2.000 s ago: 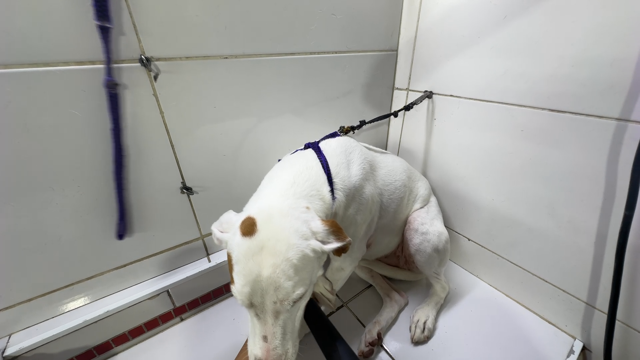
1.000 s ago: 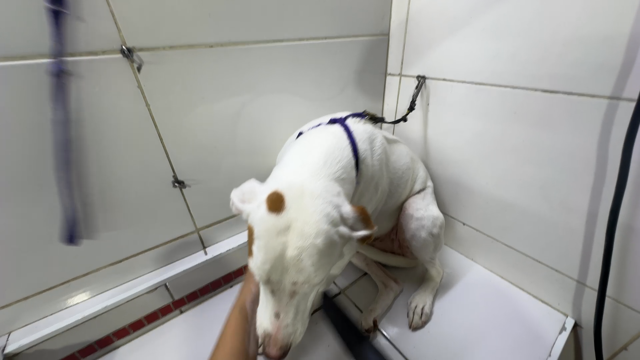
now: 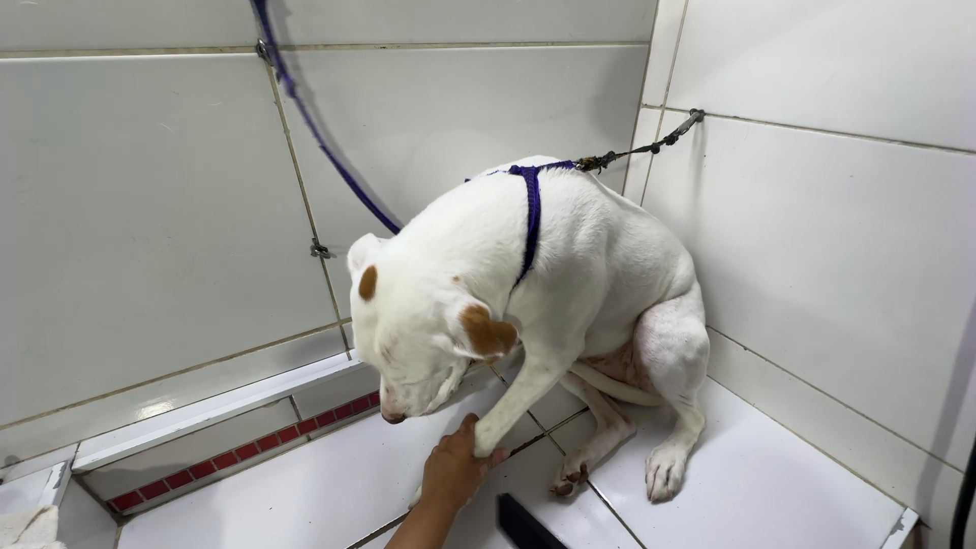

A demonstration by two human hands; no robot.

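Observation:
A white dog with brown patches (image 3: 610, 252) sits in the tiled corner, head lowered toward the left. A purple harness (image 3: 531, 221) goes round its chest and back. My left hand (image 3: 457, 465) grips the dog's raised front paw just below its muzzle. To the right of that hand, the end of a black nozzle-like tool (image 3: 526, 526) enters at the bottom edge; the hand on it, if any, is out of frame. A short dark tether (image 3: 648, 149) runs from the harness to a wall ring.
A purple strap (image 3: 328, 152) hangs down from the top and passes behind the dog's neck. Metal hooks (image 3: 320, 250) are fixed to the left wall. A ledge with red tiles (image 3: 225, 460) runs along that wall. A black hose (image 3: 964, 496) hangs at the right edge.
My left hand was beside the dog's muzzle one second ago and now holds its front paw. The dog's head has turned to the left. The purple strap hung at far left and now reaches the dog's neck.

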